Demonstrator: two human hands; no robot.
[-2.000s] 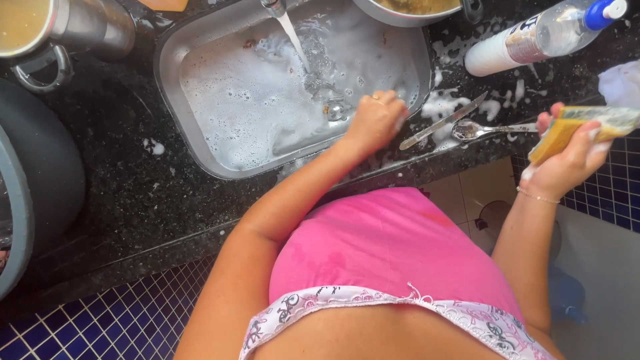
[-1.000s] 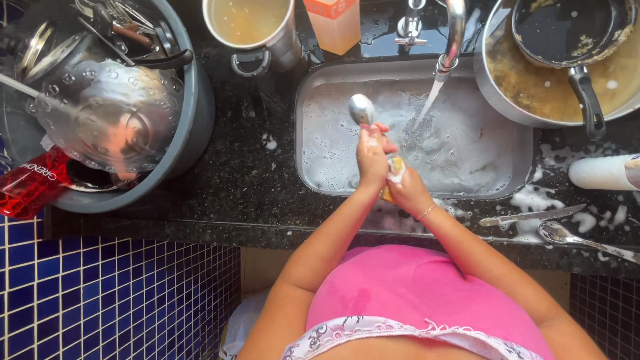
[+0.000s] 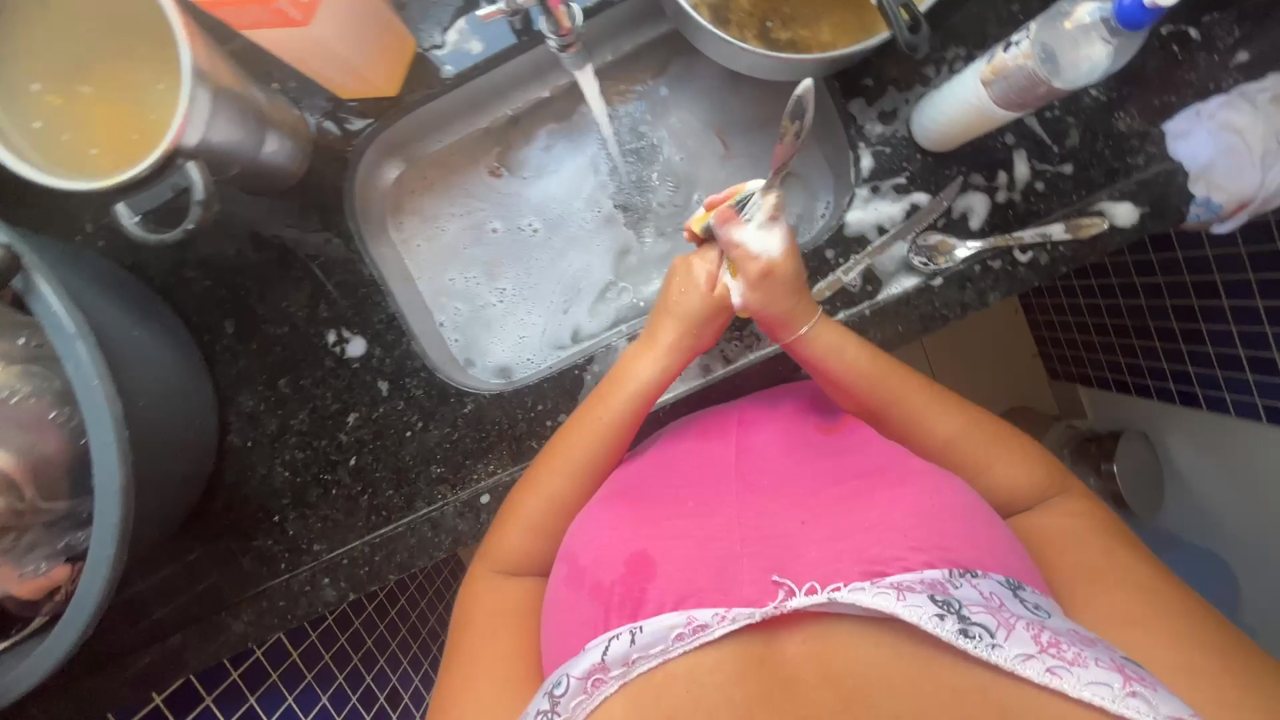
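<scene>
Both hands meet above the front right part of the steel sink. My left hand is closed at the lower end of a metal spoon, whose bowl points up and away. My right hand, covered in suds, presses a yellow and green sponge around the spoon's handle; the fingers hide much of both. Water runs from the faucet into cloudy, soapy water. On the counter to the right, a table knife and another soapy spoon lie near the edge.
A large grey tub with dishes stands at the left, below a metal pot of cloudy liquid. Behind the sink are an orange-tinted container and a pan overlapping its rim. A plastic bottle and white cloth are at right.
Two seconds ago my right hand held the sponge away at the right; it has come left to my left hand. The spoon shows between them one second ago and now. The view has shifted and tilted.
</scene>
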